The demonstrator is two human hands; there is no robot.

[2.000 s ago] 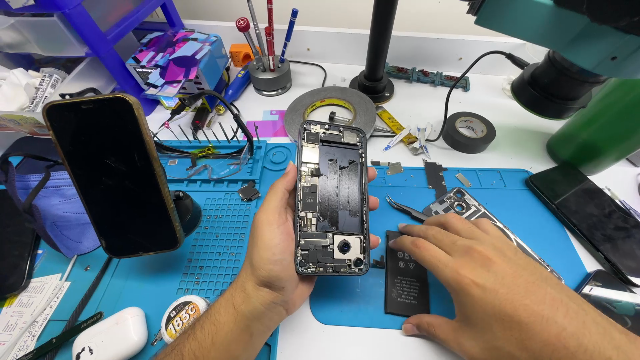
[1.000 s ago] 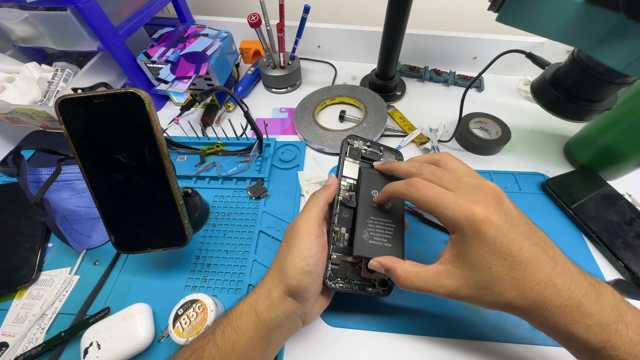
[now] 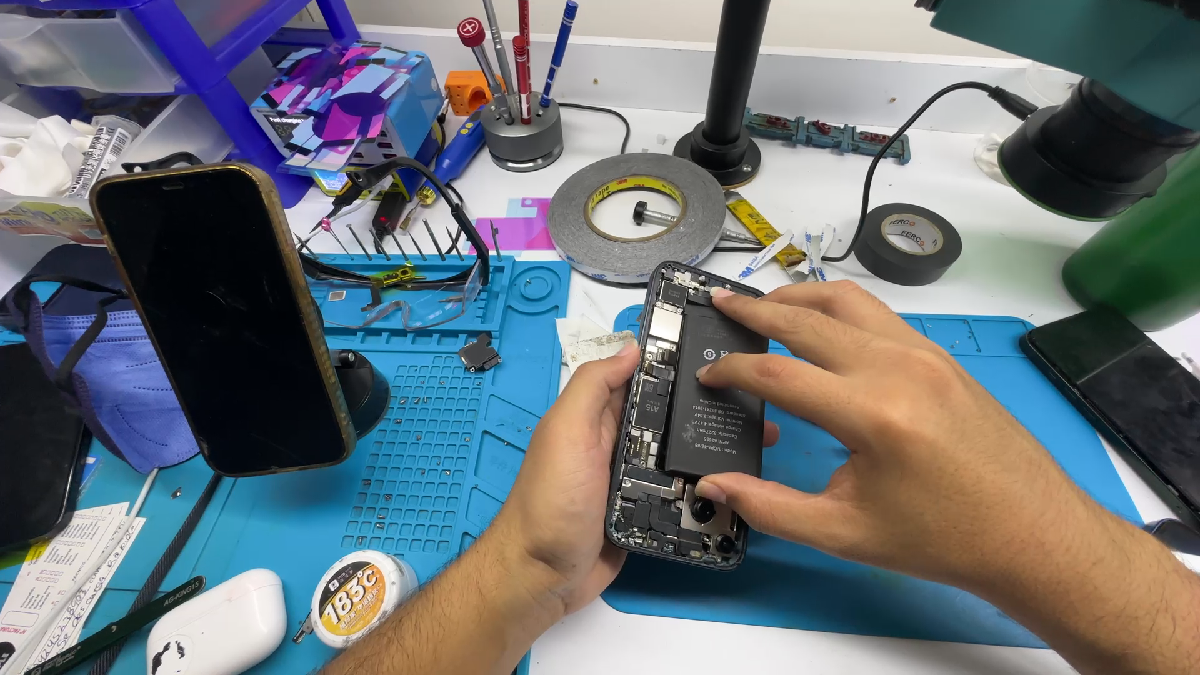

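Observation:
My left hand (image 3: 572, 478) holds an opened smartphone body (image 3: 647, 487), tilted, with its circuit board and camera module (image 3: 703, 509) showing. A black phone battery (image 3: 714, 412) lies in the phone's battery bay, beside the logic board. My right hand (image 3: 872, 422) rests over it, with two fingertips near its top and middle and the thumb at its lower end by the camera. Whether the right hand grips the battery or only presses on it is hard to tell. Part of the battery's upper right side is hidden under the fingers.
Blue silicone mats (image 3: 844, 581) lie beneath. A phone on a stand (image 3: 225, 319) rises at left, with a white earbud case (image 3: 220, 623) and solder paste tub (image 3: 361, 598) nearer. Behind are a grey tape roll (image 3: 637, 217), black tape (image 3: 907, 244) and a screwdriver holder (image 3: 523, 136). Another phone (image 3: 1125, 403) lies right.
My right hand has brought the battery from the mat, where it lay two seconds ago, to the phone body. Since one second ago the battery has come to lie within the bay.

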